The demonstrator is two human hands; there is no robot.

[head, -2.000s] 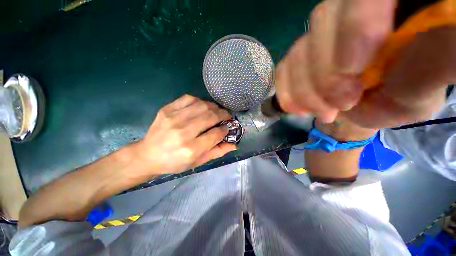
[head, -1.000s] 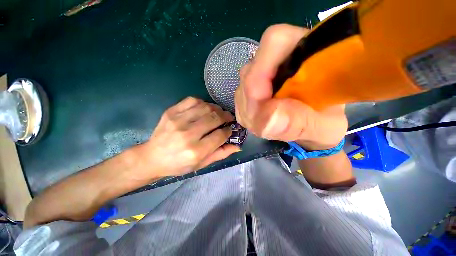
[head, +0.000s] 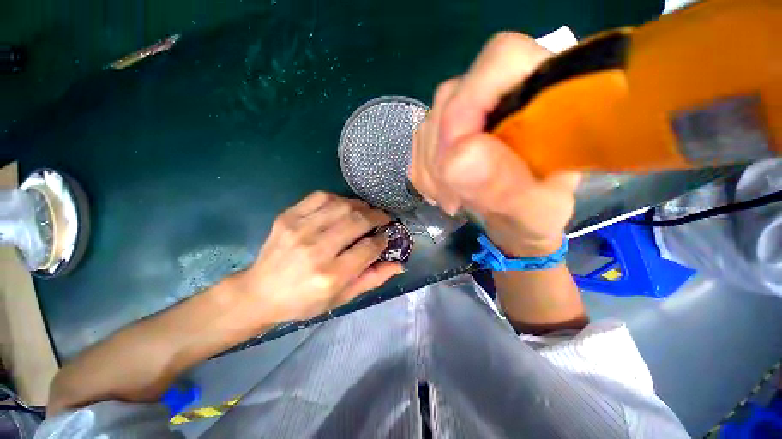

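My left hand (head: 313, 253) lies on the green bench near its front edge. Its fingertips hold a small round unit (head: 396, 243) with shiny inner parts. My right hand (head: 493, 154), with a blue strap at the wrist, is closed around the black grip of a large orange electric screwdriver (head: 592, 111). The driver's tip is hidden behind my fingers. A grey dotted round tray (head: 377, 150) lies just beyond the unit, its right side partly covered by my right hand. A small clear film piece (head: 439, 225) lies right of the unit.
A ring with pale plastic (head: 53, 223) stands at the far left. A thin scrap (head: 144, 51) lies on the bench further in. The bench's front edge (head: 343, 302) runs before my lap. A blue stool (head: 639, 257) stands at the right, beside another person's pale sleeve.
From one second ago, my right hand and the driver have moved slightly away from the unit, baring the film piece. The view has shifted a little. My left hand keeps holding the unit.
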